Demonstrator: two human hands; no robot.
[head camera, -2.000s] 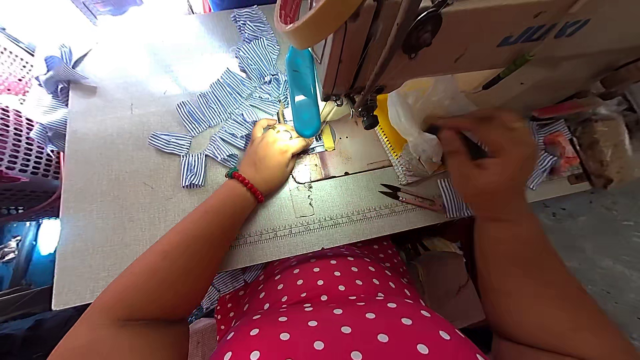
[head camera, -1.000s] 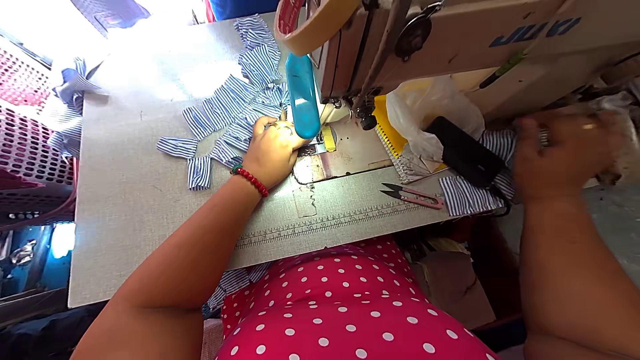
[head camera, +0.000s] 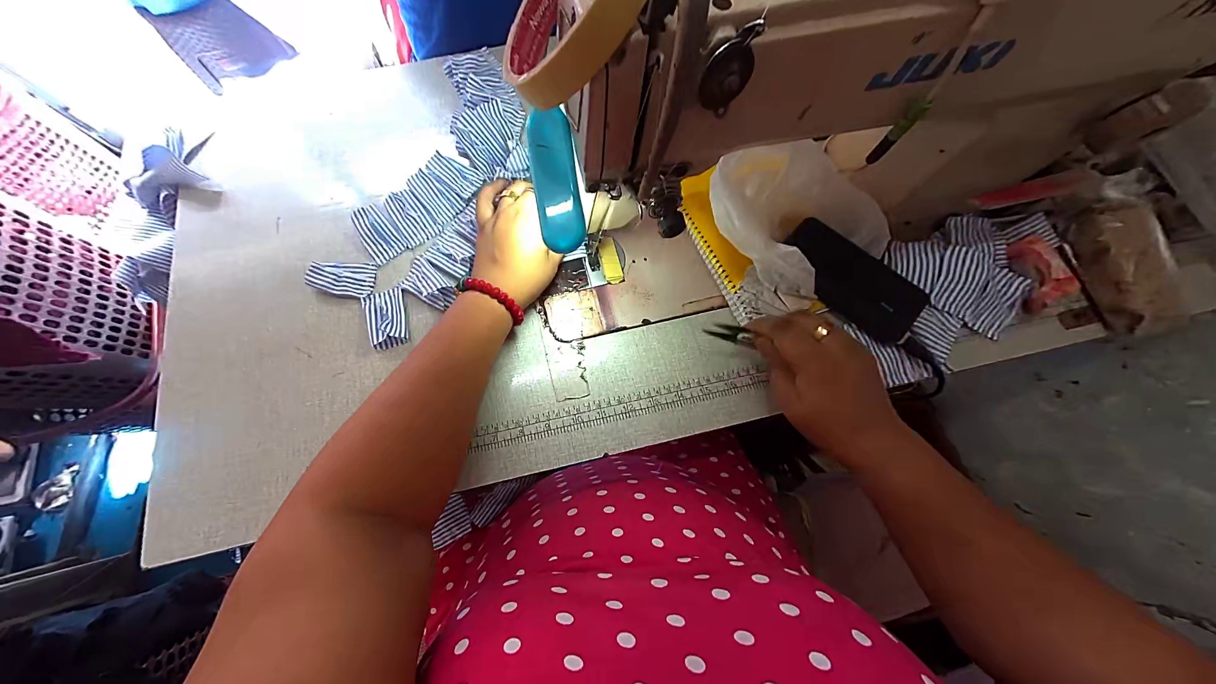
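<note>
My left hand (head camera: 516, 245) lies on the table at the left of the sewing machine's presser foot (head camera: 597, 263), beside striped blue and white cloth pieces (head camera: 413, 209); its fingertips are partly hidden behind the turquoise lamp (head camera: 556, 180). My right hand (head camera: 822, 375) is at the table's front edge, over the handles of the thread snips (head camera: 730, 332), whose dark blades stick out to the left. Whether the fingers grip the snips is not clear. Just behind this hand lie a black case (head camera: 858, 280) and more striped cloth (head camera: 959, 275).
The Juki sewing machine (head camera: 855, 85) spans the upper right, with a tape roll (head camera: 570, 52) hanging at its head. A yellow spiral notebook (head camera: 714, 233) and a white plastic bag (head camera: 793, 204) are under its arm. Pink baskets (head camera: 71, 266) stand left of the table.
My right hand was at the plastic bag, then at the far right beyond the black case; now it is at the snips. The black case has come to rest on the striped cloth. My left hand stays near the presser foot.
</note>
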